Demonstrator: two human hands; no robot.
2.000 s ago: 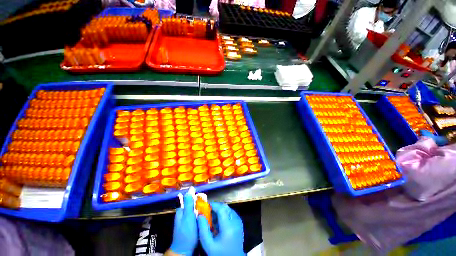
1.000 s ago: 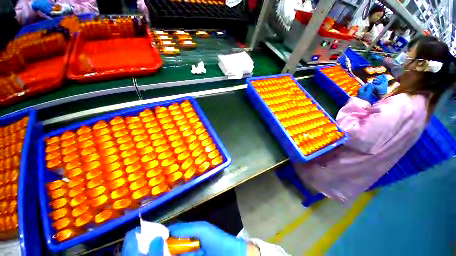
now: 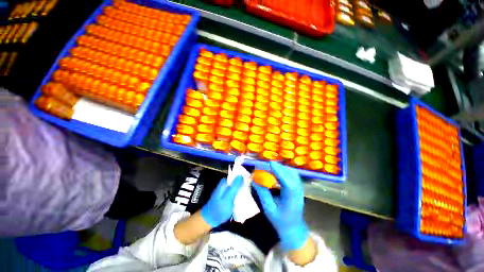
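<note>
My left hand (image 3: 222,203), in a blue glove, holds a white wipe (image 3: 245,203) that hangs down between my hands. My right hand (image 3: 285,204), also gloved in blue, holds a glossy orange-gold part (image 3: 264,179) between thumb and fingers, beside the wipe. Both hands are just in front of the near rim of a blue tray (image 3: 343,133) packed with rows of orange parts. One spot near that tray's left side has a gap in the rows.
A second blue tray (image 3: 123,139) with a white liner (image 3: 103,116) stands at the left, a third (image 3: 406,175) at the right. Beyond the rail are a red tray (image 3: 297,13), a crumpled wipe (image 3: 366,53) and a wipe stack (image 3: 411,73). Pink sleeves (image 3: 53,164) are at both sides.
The view has swung back left and down from the right side. My hands have come fully into view, and the wipe now hangs open beside the part instead of bunched around it.
</note>
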